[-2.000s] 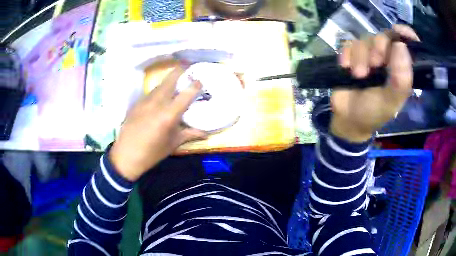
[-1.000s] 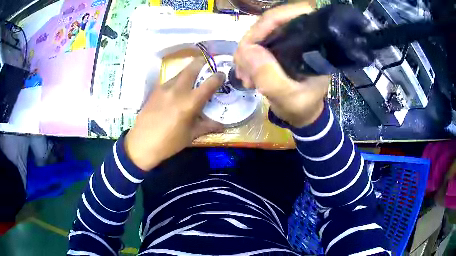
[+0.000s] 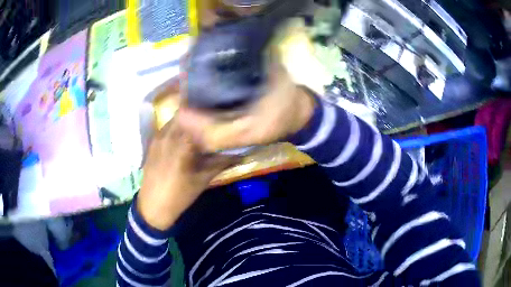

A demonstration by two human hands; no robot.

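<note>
My right hand point(image 3: 252, 120) is blurred and wrapped round the black electric screwdriver point(image 3: 224, 70), whose rear end faces the camera over the work. Its bit is hidden. My left hand point(image 3: 173, 160) lies low at the left of the work, its fingertips hidden under the right hand and screwdriver; what they touch cannot be seen. Only a thin pale edge of the white disc point(image 3: 244, 150) shows below my right hand. The cream-yellow pad point(image 3: 263, 162) with its brown edge lies under both hands.
The yellow tray point(image 3: 162, 22) is beyond the pad. Pink printed paper point(image 3: 56, 112) covers the bench at left. A silver-grey metal fixture point(image 3: 400, 47) stands at back right. A blue crate point(image 3: 454, 179) is below the bench edge at right.
The screwdriver has swung upright over the disc and my right hand has moved left, covering the work. My left hand stays at the disc's left side. The whole view has tilted.
</note>
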